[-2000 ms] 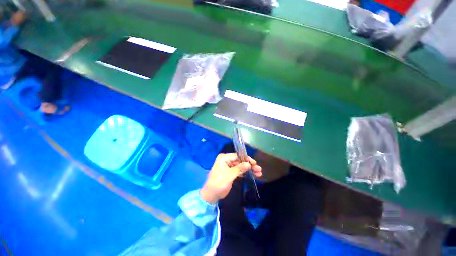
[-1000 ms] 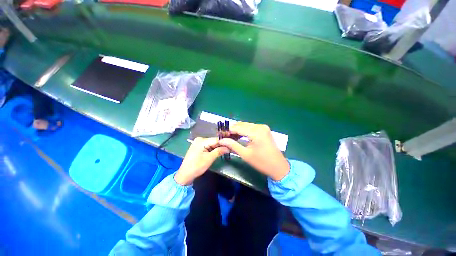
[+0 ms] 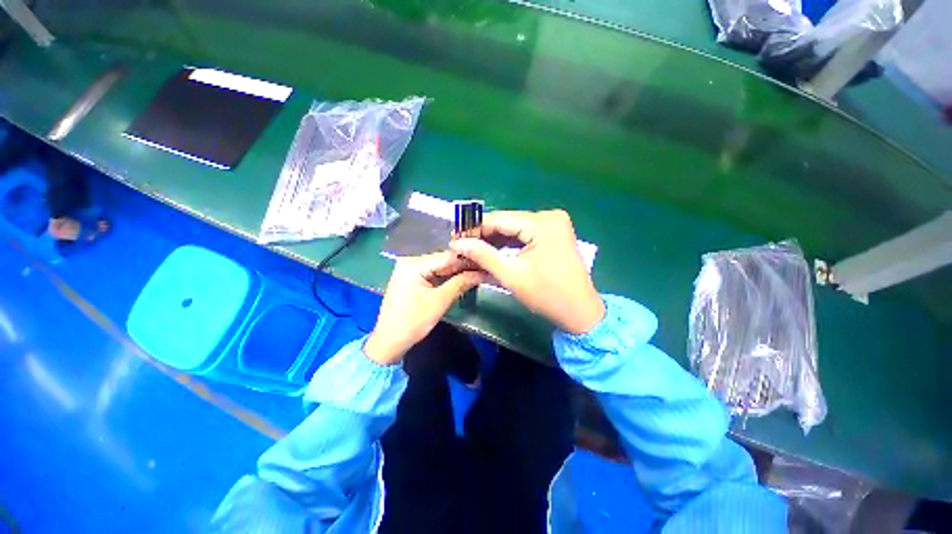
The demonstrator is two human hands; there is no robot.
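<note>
A small bundle of dark strips [image 3: 468, 216] stands upright between my hands, its top ends side by side above the fingers. My left hand [image 3: 426, 294] holds the strips low down. My right hand [image 3: 530, 261] has its thumb and fingers closed on them just above. The fingers hide the middle of the bundle. A dark adhesive sheet [image 3: 419, 232] with a white band lies on the green bench behind the hands, which partly cover it.
A clear bag with reddish and white contents [image 3: 339, 177] lies left of the sheet. A bag of strips [image 3: 756, 329] lies right. Another dark sheet [image 3: 209, 117] lies far left. A light blue stool [image 3: 193, 308] stands left on the floor. A pale post [image 3: 893, 261] rises at right.
My right hand has come into view and joined my left at the strips. The strips, first one slanted bundle in my left hand, now stand upright with their tops lined up. The view has shifted.
</note>
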